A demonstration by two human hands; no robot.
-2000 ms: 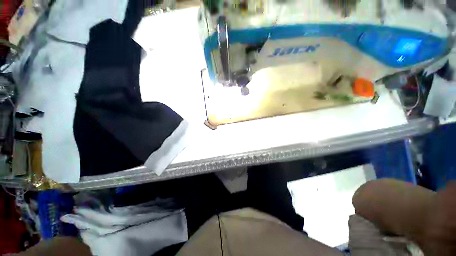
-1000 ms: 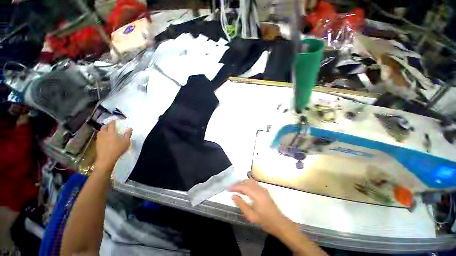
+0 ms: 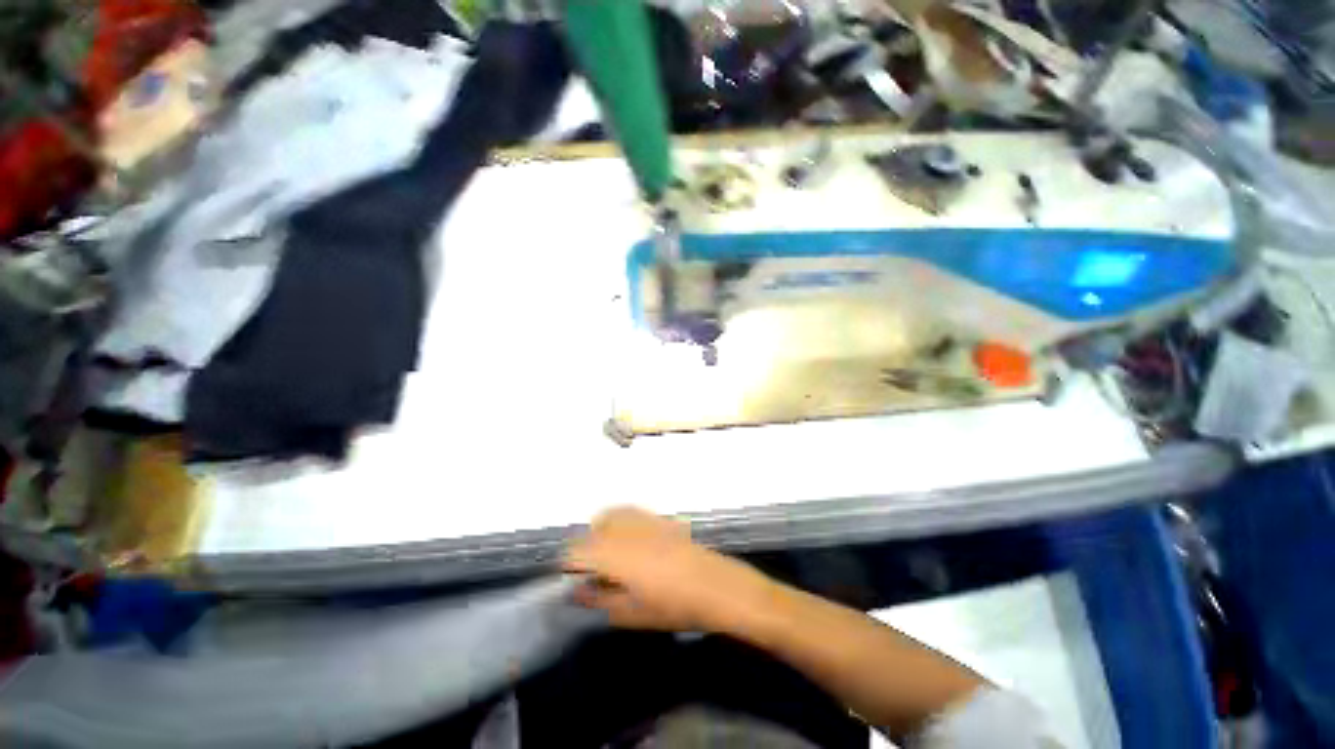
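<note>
My right hand (image 3: 644, 568), bare, is at the table's front edge with its fingers closed on the end of a light garment panel (image 3: 366, 651). The panel is blurred and stretches from my hand to the lower left, below the edge. My left hand is not in view. A black garment panel (image 3: 330, 322) lies on the left of the table, partly over pale panels (image 3: 191, 234). The white lockstitch machine (image 3: 879, 278) with its blue band stands right of centre, its needle area (image 3: 691, 315) lit.
The orange item (image 3: 1004, 363) and thin snips (image 3: 915, 382) lie on the machine bed. A green tube (image 3: 622, 88) stands behind the head. A taped brown board (image 3: 151, 498) is at the table's left end. A blue crate (image 3: 1149, 615) with pale pieces (image 3: 996, 644) is below right.
My right hand has moved down to the table edge and taken hold of a light panel. My left hand has left the view. The black panel has shifted, and its pale end strip no longer shows.
</note>
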